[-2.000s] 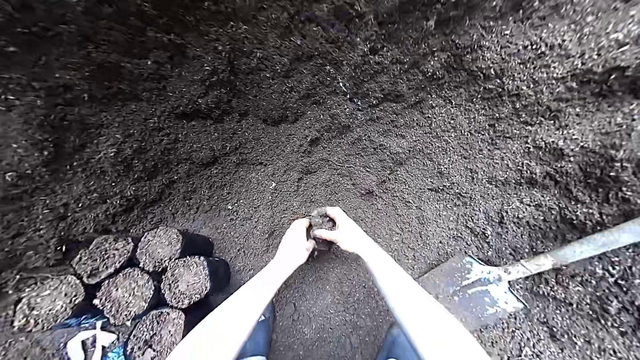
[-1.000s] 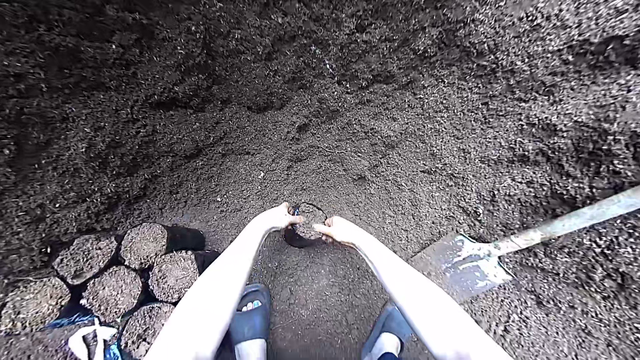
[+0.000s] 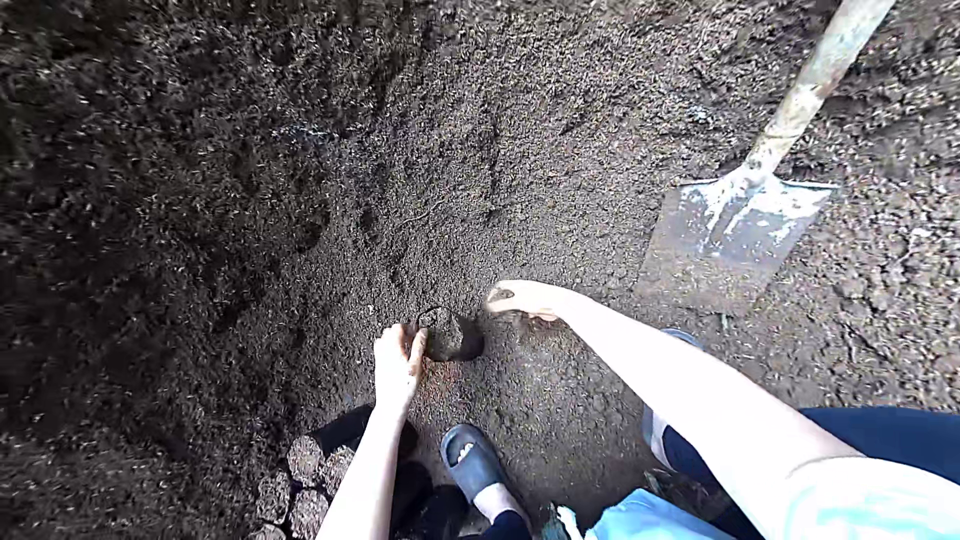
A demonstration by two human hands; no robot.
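Observation:
A black plastic grow bag (image 3: 466,339) with soil in it stands on the soil in the middle of the head view. My left hand (image 3: 397,356) pinches its left rim between thumb and fingers. Just right of the bag, apart from it, my right hand (image 3: 525,298) is curled over loose dark soil, some of it on the fingers. Whether it is closed tightly around soil is not clear. Several soil-filled black bags (image 3: 307,461) stand close together at the lower left, partly hidden by my left forearm.
A flat-bladed shovel (image 3: 739,240) lies on the soil at the right, its handle running to the upper right. A bank of dark loose soil (image 3: 172,187) rises ahead and to the left. My sandaled foot (image 3: 476,465) is below the bag.
My right hand has let go of the bag's rim and moved off to its right, while my left hand keeps its hold. The view has turned strongly.

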